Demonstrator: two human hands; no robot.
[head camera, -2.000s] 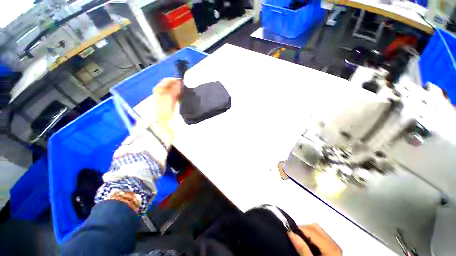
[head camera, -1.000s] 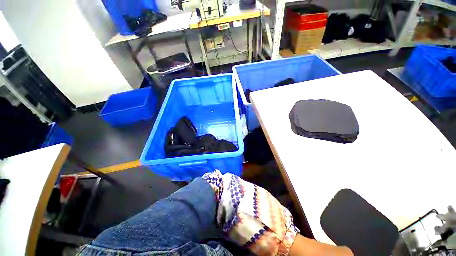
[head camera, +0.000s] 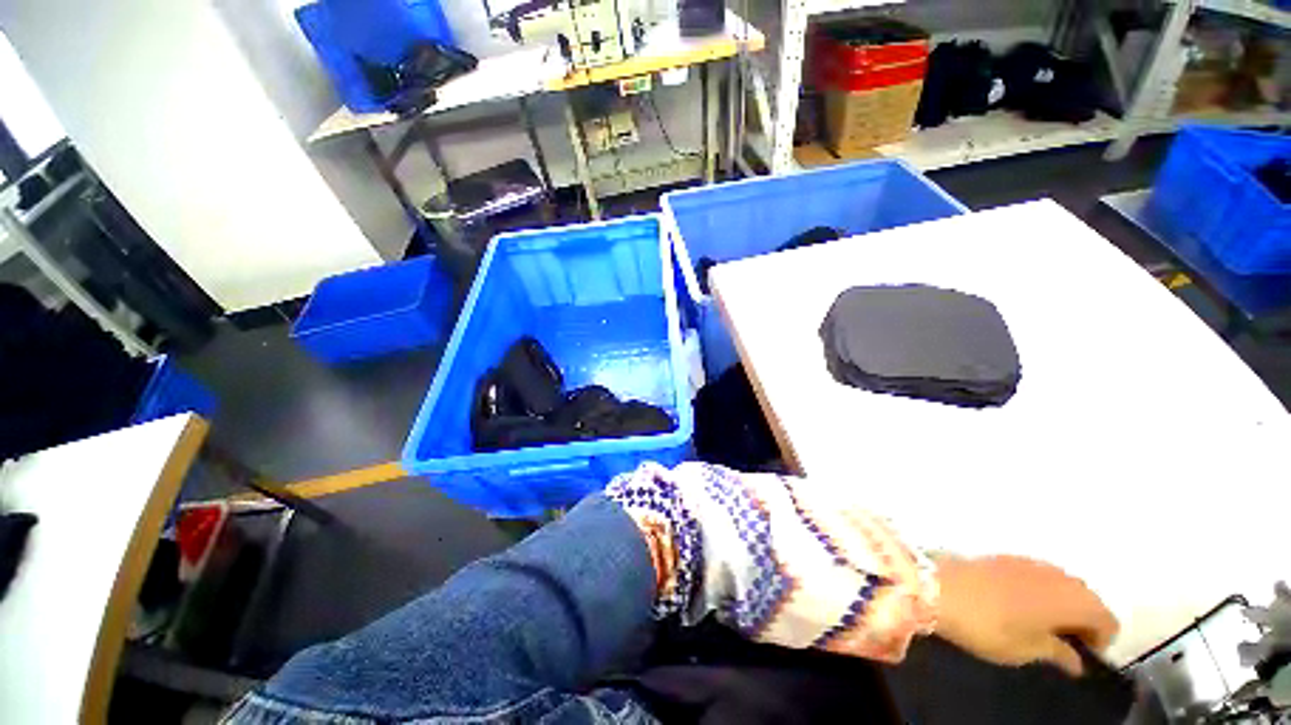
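My left hand (head camera: 1012, 609), in a patterned sleeve, is at the lower right over the front of the white table (head camera: 1161, 368). Its fingers are closed on the edge of a flat black panel (head camera: 991, 690), which is cut off by the bottom of the picture. Part of a sewing machine (head camera: 1218, 659) shows just right of the fingers. A stack of dark rounded panels (head camera: 920, 343) lies farther back on the table. My right hand is out of the picture.
A blue crate (head camera: 545, 467) with black pieces (head camera: 559, 404) stands left of the table. A second blue crate (head camera: 814, 191) is behind it, against the table's edge. Another white table (head camera: 85, 567) is at the far left. Shelves with a red and brown box (head camera: 871, 85) are at the back.
My left hand has moved right, across the panel to its edge near the machine. Two seconds ago it was at the stack, and my right hand was in view with black fabric.
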